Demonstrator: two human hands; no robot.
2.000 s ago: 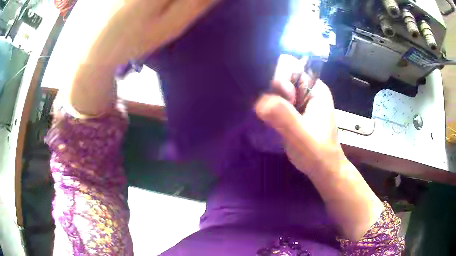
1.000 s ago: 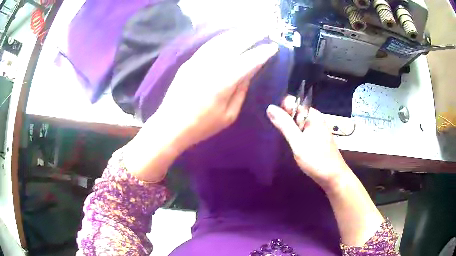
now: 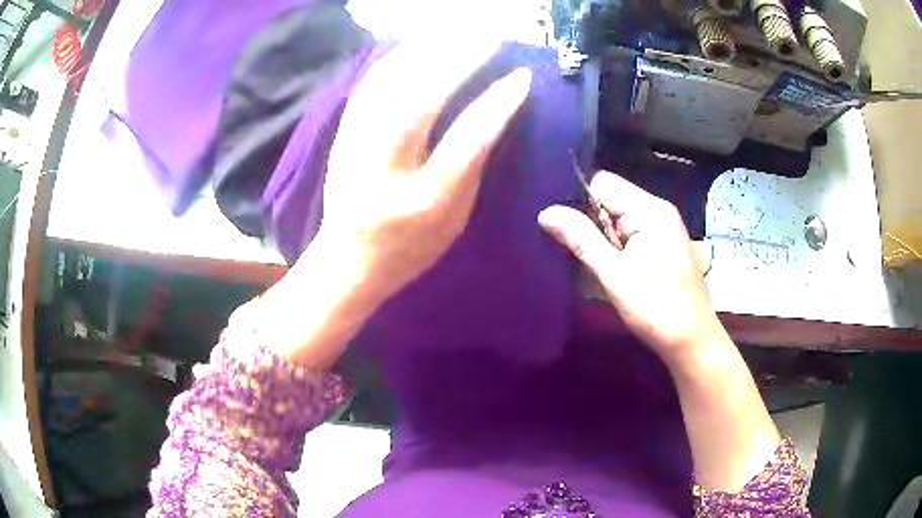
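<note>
Purple fabric [image 3: 505,263] runs from the machine's needle area down over the table edge towards my lap. My left hand [image 3: 404,192] lies flat on it, fingers pointing at the shiny presser foot area [image 3: 571,59], thumb side apart. A black cloth layer [image 3: 265,116] lies between purple folds left of this hand. My right hand [image 3: 652,268] holds metal thread snips [image 3: 605,216] with the blades pointing up and left; its thumb is at the fabric's right edge. Glare hides part of the sewing area and left fingers.
The overlock machine [image 3: 698,109] stands at upper right, with ribbed brass-coloured tension dials [image 3: 776,28] on top. The white table [image 3: 829,278] has a reddish-brown front edge. A coiled red cord [image 3: 68,49] hangs at upper left.
My left hand first came down from the upper left onto the fabric, then shifted slightly left. The black layer came into view. The snips in my right hand have turned to point up and left.
</note>
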